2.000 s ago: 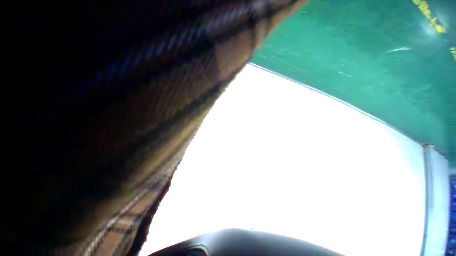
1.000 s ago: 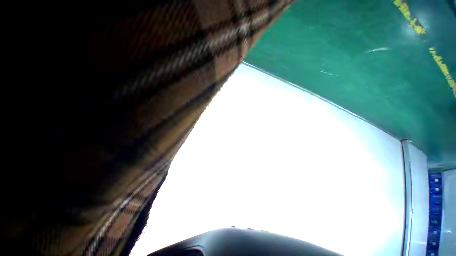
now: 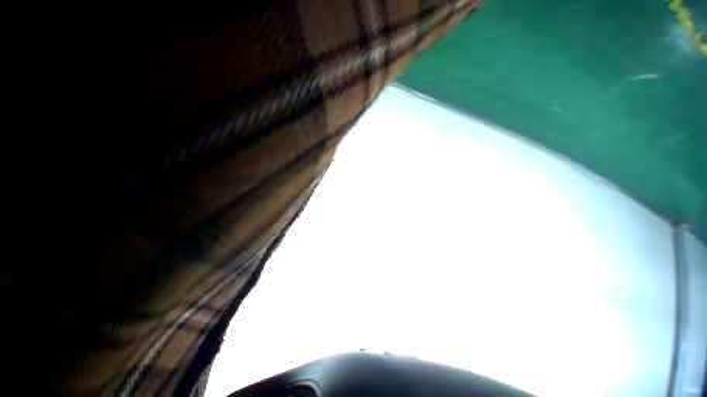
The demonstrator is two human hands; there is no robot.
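Observation:
Brown plaid cloth [image 3: 256,155] with dark and pale check lines fills the left side, very close to the lens, and fades into black at the far left. A large glaring white surface [image 3: 465,256] lies beside it across the middle and right. Neither my left hand nor my right hand is in view. No tool or part shows. What the cloth hides cannot be told.
Green floor [image 3: 558,101] runs along the upper right, with a piece of yellow line [image 3: 687,25] in the corner. A pale upright strip [image 3: 679,310] edges the white surface at right. A smooth dark curved object [image 3: 372,378] stays at the bottom edge.
The view has shifted, so the white surface's right edge and the yellow line sit further right. The blue strip at the right is almost out of the picture. The cloth's folds have changed slightly.

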